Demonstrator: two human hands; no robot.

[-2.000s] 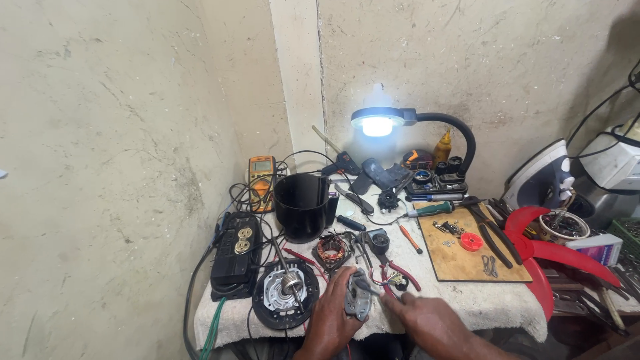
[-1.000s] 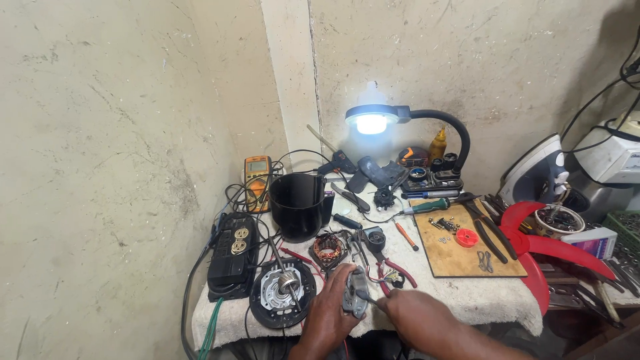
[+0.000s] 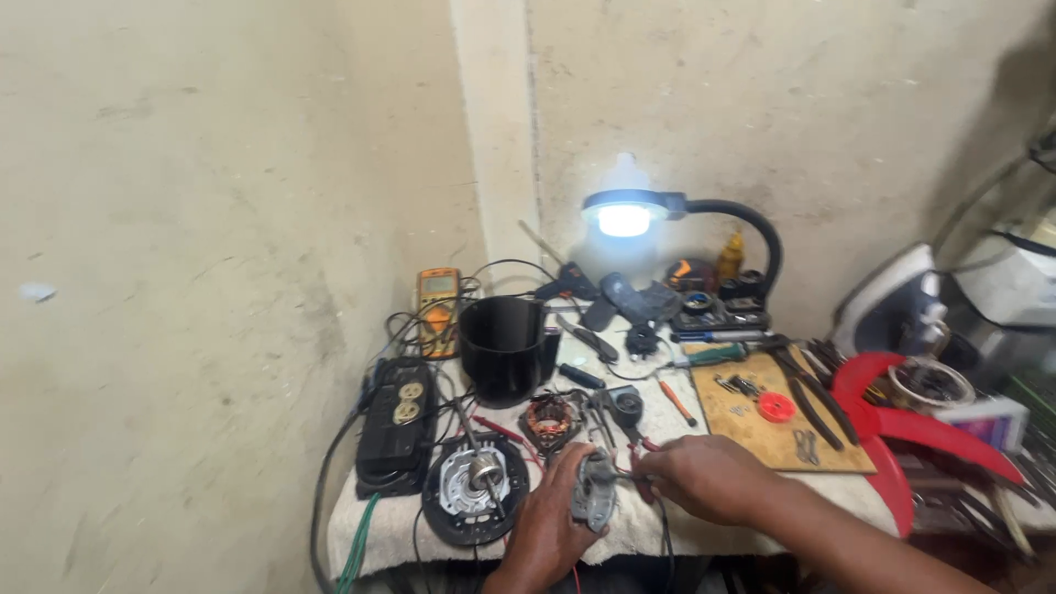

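My left hand (image 3: 549,520) grips a grey cast-metal motor housing part (image 3: 592,495) near the table's front edge. Just right of it, my right hand (image 3: 701,478) is closed around something thin that reaches toward the housing; fingers hide most of it, and its kind cannot be told. Red-handled pliers (image 3: 642,474) lie against that hand's fingers. Behind the housing rests a motor stator with copper windings (image 3: 549,421). A rotor with its shaft (image 3: 485,470) stands on a round black motor plate (image 3: 437,520) left of my left hand.
A black plastic container (image 3: 503,355), an orange multimeter (image 3: 439,309) and a black power strip (image 3: 396,445) stand at the left. A lit gooseneck lamp (image 3: 624,216) hangs over the back. At right are a wooden board (image 3: 718,404), large pliers (image 3: 813,396) and a red fan blade (image 3: 940,441).
My right hand has moved a little away from the housing compared with one second ago. My left hand still holds the housing.
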